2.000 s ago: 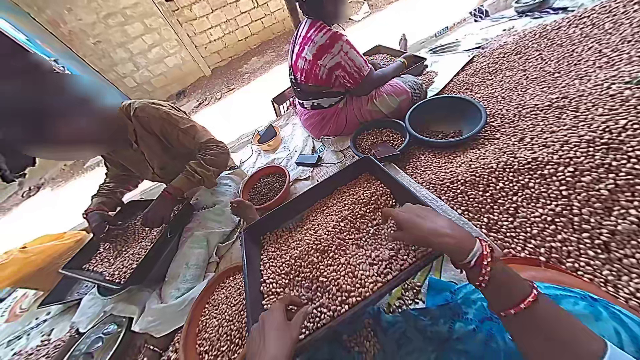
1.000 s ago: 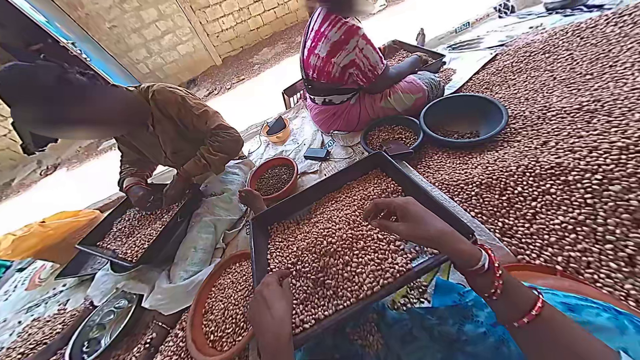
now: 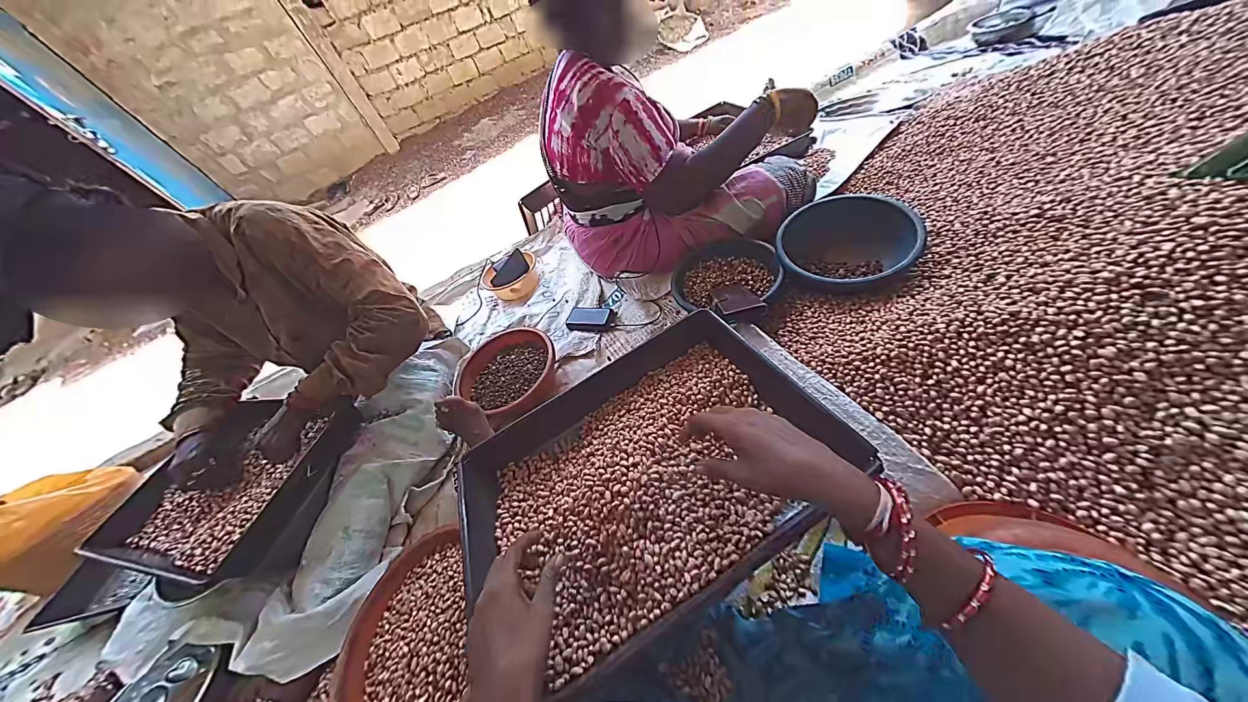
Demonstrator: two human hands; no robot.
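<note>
A dark rectangular tray [image 3: 795,395] full of small pinkish-brown nuts or seeds [image 3: 634,468] lies tilted in front of me. My left hand [image 3: 517,609] is at the tray's near left side, its fingers parted over the nuts and its wrist by the rim. Over the right part of the heap is my right hand [image 3: 775,458], fingers spread and slightly bent, with nothing plainly held. Red and white bangles circle my right wrist. An orange-brown bowl [image 3: 366,609] of the same nuts stands left of the tray, partly under it.
A large heap of nuts [image 3: 1053,341] spreads at right. Beyond the tray stand a small reddish bowl [image 3: 541,385], two dark basins [image 3: 902,268] and a small black box [image 3: 590,319]. A co-worker at left bends over another tray [image 3: 107,541]; one in pink sits ahead.
My left hand's fingers have parted since a second ago. My right hand stays over the right part of the tray. The co-worker in pink has raised a hand.
</note>
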